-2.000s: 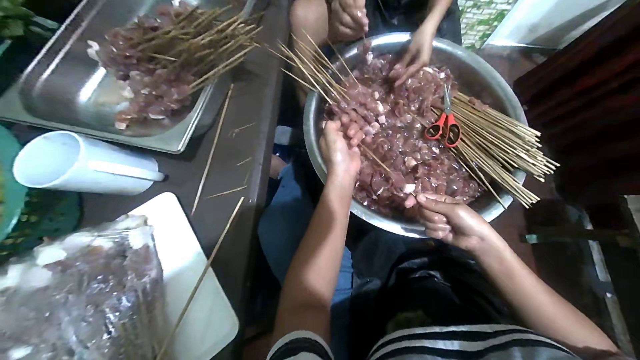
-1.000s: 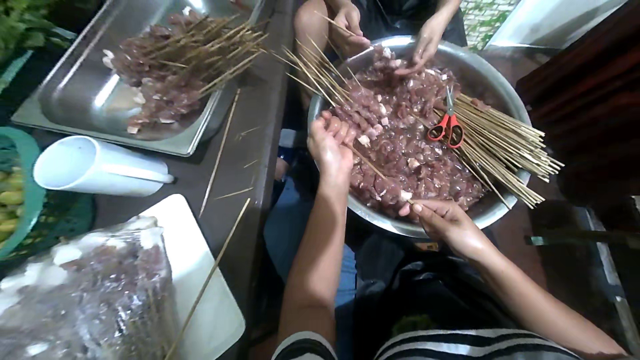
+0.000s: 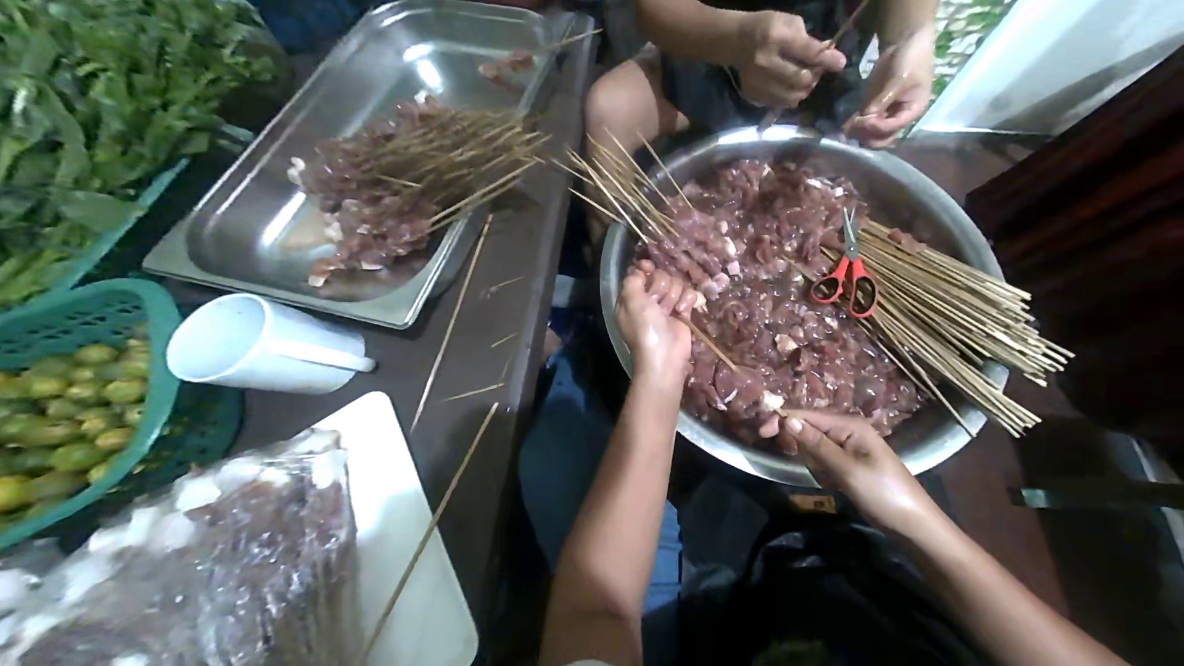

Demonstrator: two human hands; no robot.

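Observation:
A wide steel basin (image 3: 967, 208) holds raw meat pieces (image 3: 772, 305). At the basin's left side, my left hand (image 3: 657, 314) grips a bamboo skewer (image 3: 708, 342) that slants down to the right. Meat and a white piece sit on the skewer's far end, where my right hand (image 3: 832, 449) pinches with thumb and fingers at the near rim. Red-handled scissors (image 3: 846, 277) lie on the meat, beside a thick bundle of bare skewers (image 3: 953, 319) over the right rim. Loaded skewers (image 3: 629, 190) lean on the left rim, just above my left hand.
Across the basin are another person's hands (image 3: 786, 55), one with a stick. On the dark table (image 3: 518, 305) at left stand a steel tray (image 3: 217, 208) of loaded skewers, a white pitcher (image 3: 268, 347), a green basket (image 3: 162, 324) of small citrus fruits, leafy greens (image 3: 83, 111) and plastic-wrapped skewers (image 3: 231, 555) on a white board (image 3: 370, 444).
The other person's hands have lifted from the meat to above the far rim. A loaded skewer now lies at the steel tray's far right corner. My hands stay on the skewer.

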